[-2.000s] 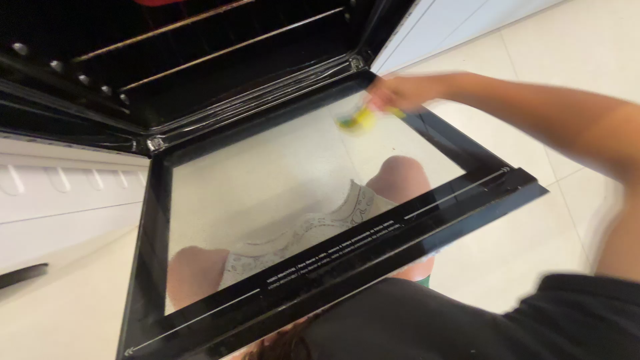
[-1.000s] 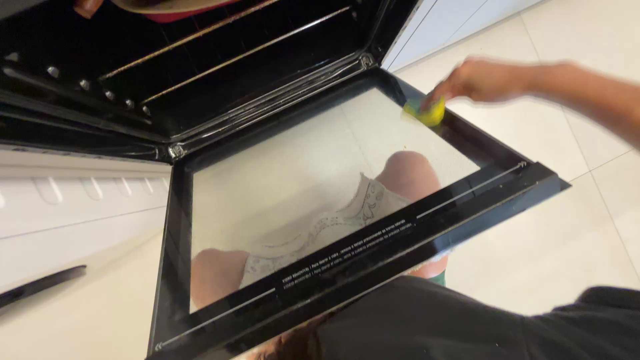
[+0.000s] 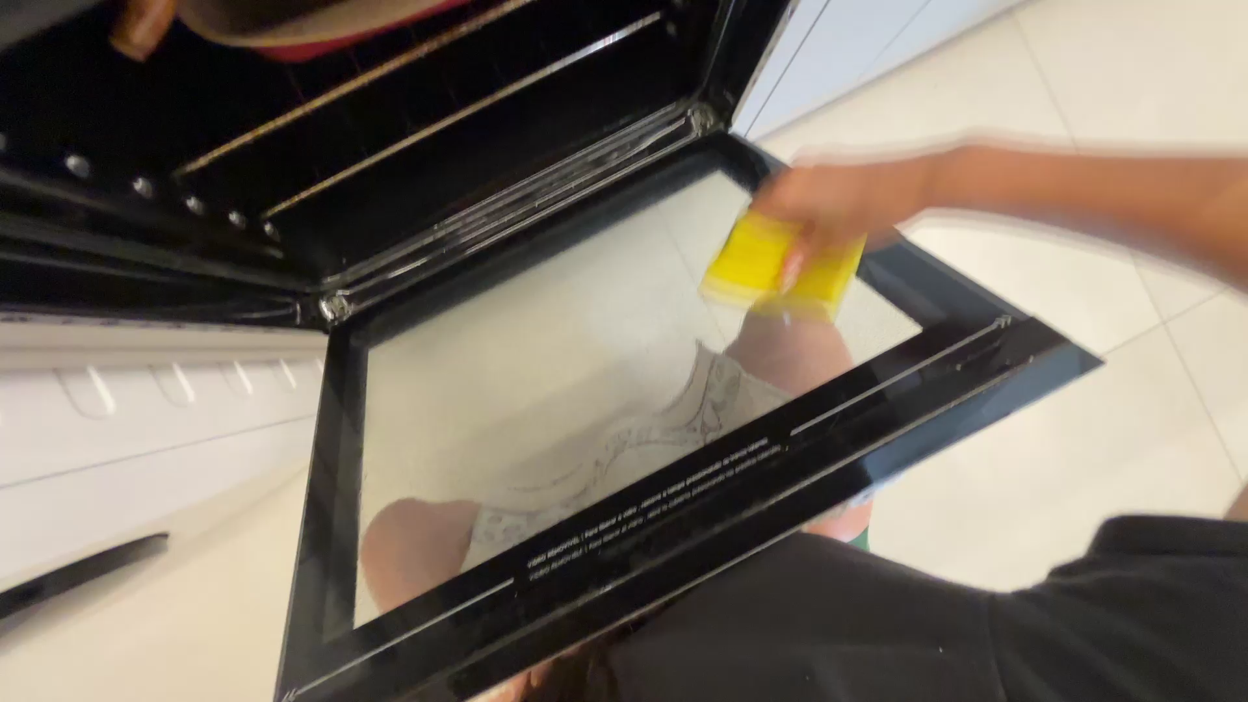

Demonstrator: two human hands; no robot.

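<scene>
My right hand [image 3: 829,210], blurred by motion, holds a yellow sponge [image 3: 785,263] over the right part of the oven door's glass [image 3: 546,361]. The sponge looks pressed to the glass or just above it. The door lies folded down, with a black frame [image 3: 327,487] around the see-through pane and printed writing along its near edge. Bare knees and patterned light cloth show in the glass area. My left hand is not in view; a bit of skin shows below the door's near edge, too little to tell what it is.
Beyond the door is the dark oven cavity with wire racks [image 3: 390,88] and a red-sided pan [image 3: 322,39] at the top. Metal hinges [image 3: 334,305] sit at the door's back corners. White cabinet fronts [image 3: 166,419] flank the oven on the left, and pale floor tiles [image 3: 1150,224] lie at the right.
My right hand with the sponge has moved from the door's right border back over the glass. Two seconds ago it was also over the glass. The view has shifted slightly.
</scene>
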